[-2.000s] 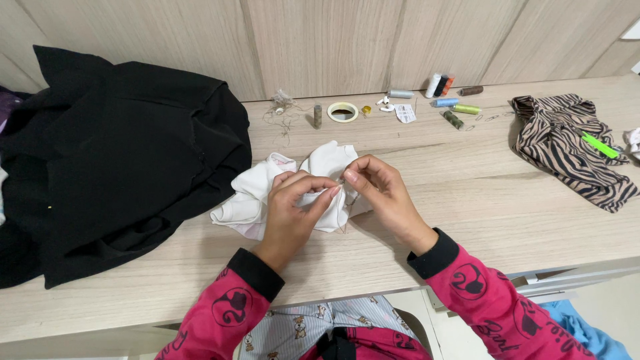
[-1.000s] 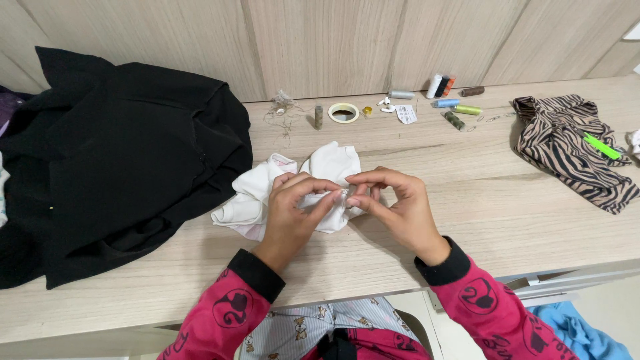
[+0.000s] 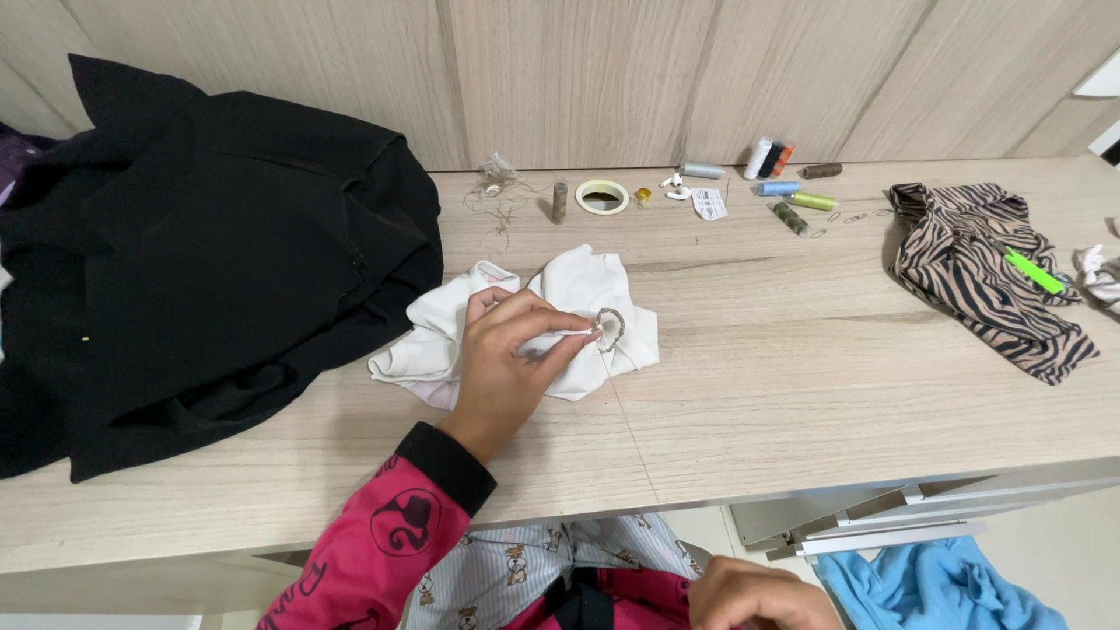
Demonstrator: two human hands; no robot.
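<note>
My left hand (image 3: 516,350) pinches the edge of a white garment (image 3: 577,284) between thumb and fingers. A small ring-like piece (image 3: 612,329), grey-brown and textured, sits at those fingertips against the white cloth. From there a thin thread (image 3: 632,416) runs down to the table's front edge. Low in the view, beyond the table edge, is my right hand (image 3: 757,595), its fingers curled and partly cut off by the frame; whether it holds a needle or thread end cannot be seen.
Black fabric (image 3: 219,262) is heaped at the left. Thread spools (image 3: 776,188), a tape roll (image 3: 602,197), earbuds (image 3: 676,186) and loose thread (image 3: 499,197) lie along the back. A zebra-print cloth (image 3: 971,262) bears a green clip (image 3: 1034,270). Below right are an open drawer (image 3: 875,512) and blue cloth (image 3: 945,586).
My right hand has moved from the white garment down and toward my body, past the table's edge. A thread now stretches down from the cloth. My left hand remains at the garment.
</note>
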